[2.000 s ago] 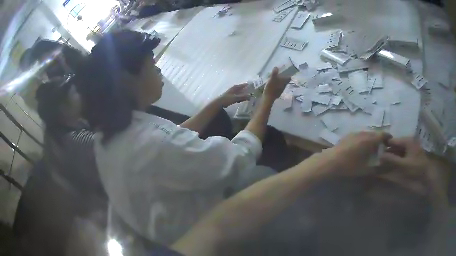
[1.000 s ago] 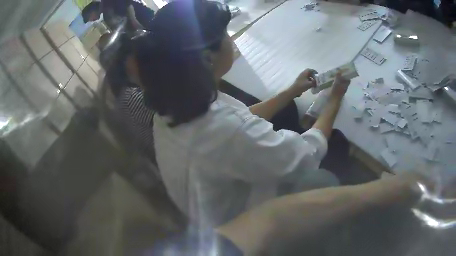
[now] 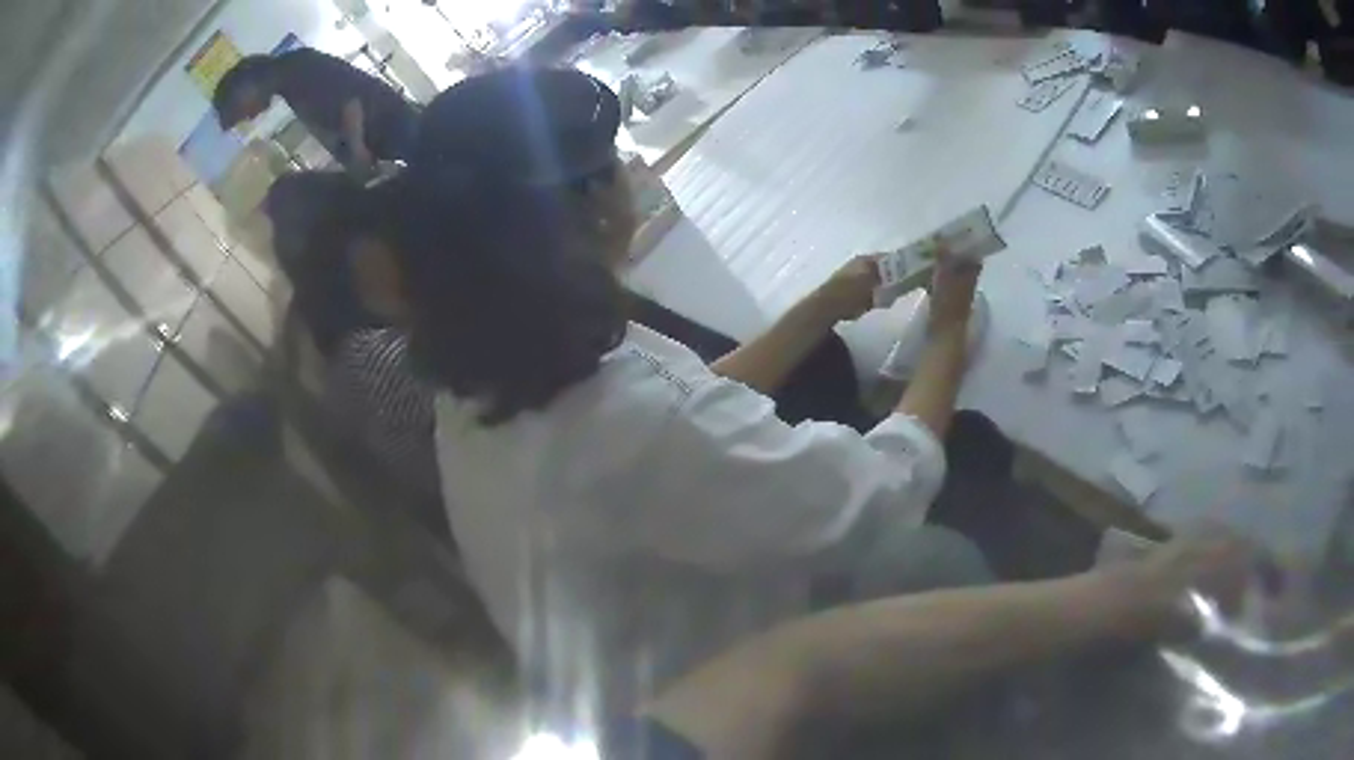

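My left hand (image 3: 1188, 576) is at the lower right, blurred, with its bare forearm reaching in from the bottom. Shiny, see-through streaks like clear plastic wrap (image 3: 1210, 686) show just below it; whether the fingers grip it cannot be told. A small white piece (image 3: 1126, 546) shows at the hand's upper left, by the table edge. My right hand cannot be made out. Many pale paper scraps (image 3: 1136, 334) lie scattered on the white table (image 3: 832, 134) beyond the hand.
A seated person in a white top (image 3: 668, 475) is close at my left, holding a printed retail box (image 3: 943, 253) in both hands. Label sheets (image 3: 1072, 183) and a small box (image 3: 1167, 123) lie farther back. Another person in dark clothing (image 3: 334, 101) bends over behind.
My view has swung left. My left hand has shifted to the picture's right side, and my right hand has left the view. The neighbour has raised a printed box.
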